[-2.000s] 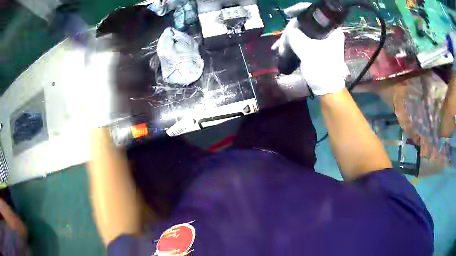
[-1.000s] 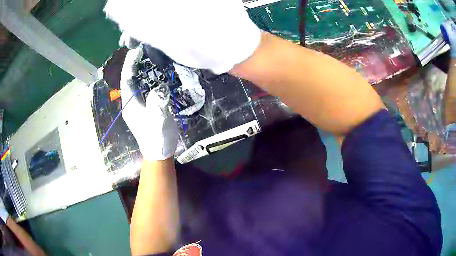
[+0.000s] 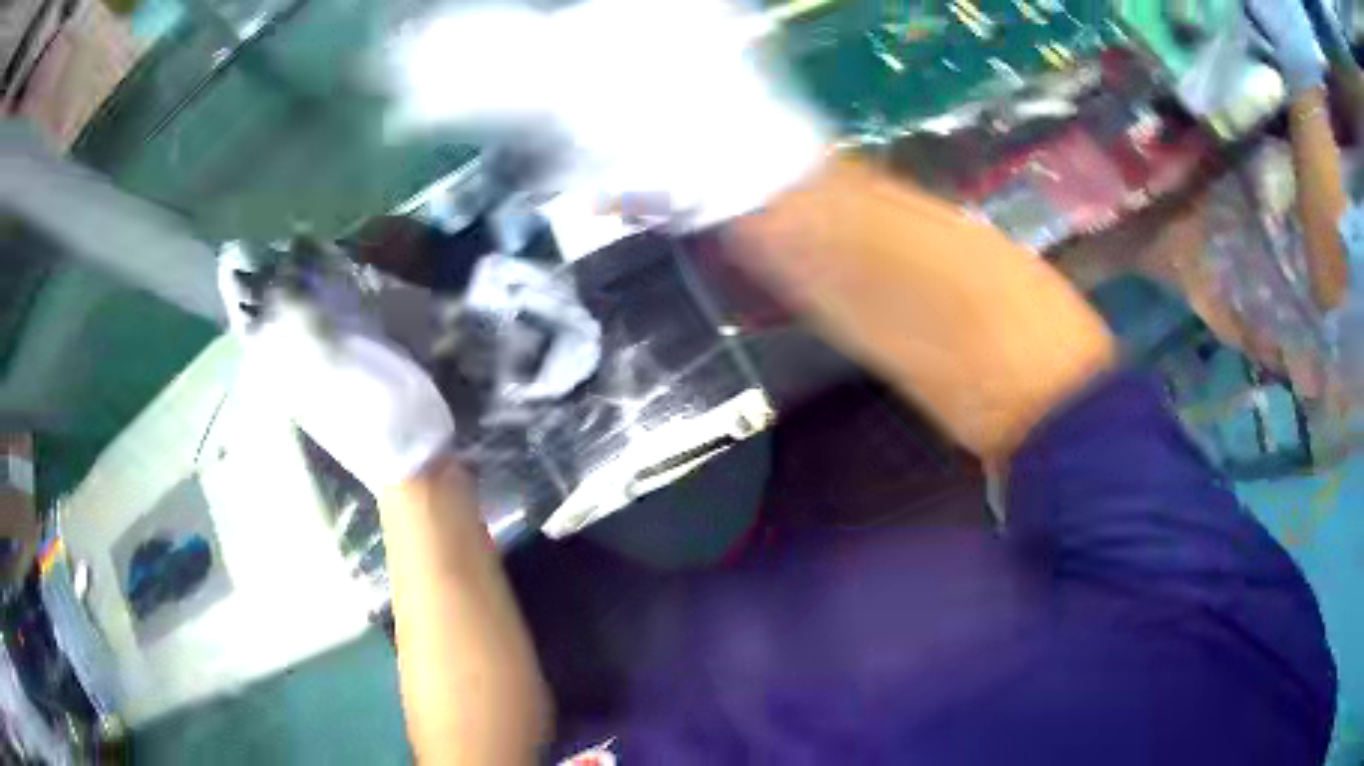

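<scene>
My left hand (image 3: 352, 392), in a white glove, is at the back left over the pale board's edge. Its fingers are around a small dark assembly (image 3: 292, 282) with bright metal details, blurred. My right hand (image 3: 628, 112), in a white glove, is at the top centre, raised over the back of the mat and strongly blurred. Its fingers and anything in them cannot be made out. The hands are apart.
A crumpled white cloth (image 3: 536, 329) lies on the black mat (image 3: 658, 337). A silver-white slotted bracket (image 3: 666, 464) runs along its front edge. A picture sheet (image 3: 168, 561) lies on the pale board (image 3: 277, 576). Another person's arm (image 3: 1316, 195) is at the far right.
My left hand has moved left and away from my right hand, carrying the dark assembly. The driver seen in my right hand two seconds ago is not visible now.
</scene>
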